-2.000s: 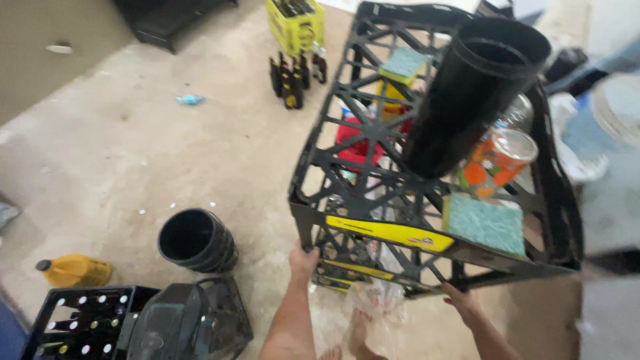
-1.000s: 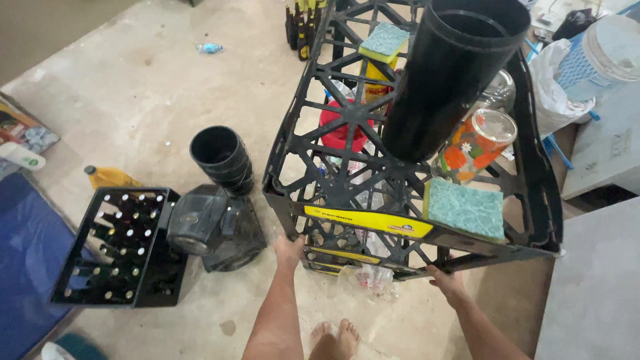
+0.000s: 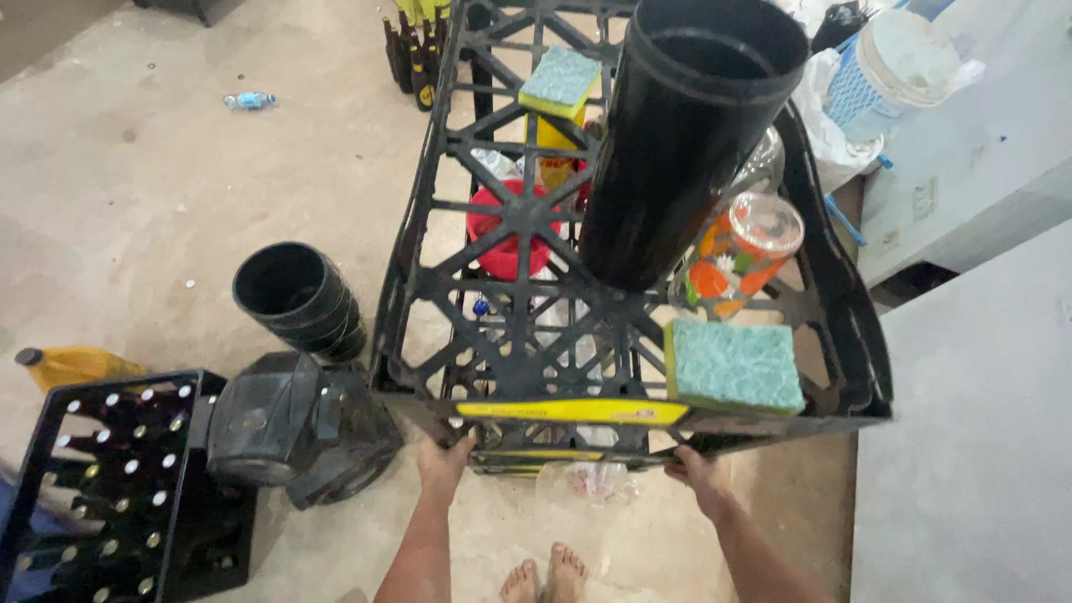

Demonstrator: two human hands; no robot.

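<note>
A black plastic crate (image 3: 519,394) with a lattice bottom and a yellow front strip is held by its near side. My left hand (image 3: 445,461) grips its lower left edge and my right hand (image 3: 697,476) its lower edge further right; some fingers are hidden beneath. On the lattice stand a tall black cylinder (image 3: 670,159), a floral clear glass (image 3: 741,251) and another clear vessel (image 3: 760,163). Two green and yellow sponges lie there, one near the front (image 3: 737,364), one further back (image 3: 561,79). Through the gaps a red round item (image 3: 509,230) shows.
At the left are a crate of capped bottles (image 3: 180,469), a dark plastic machine-like item (image 3: 268,419), a black ribbed container (image 3: 293,293) and a yellow jug (image 3: 79,368). Brown bottles (image 3: 410,63) stand behind. A white bucket (image 3: 896,67) and a pale cabinet-like surface (image 3: 971,394) are at the right.
Both hands keep their hold on the crate's near side, and the cylinder, glass and sponges stay on it. The view has shifted.
</note>
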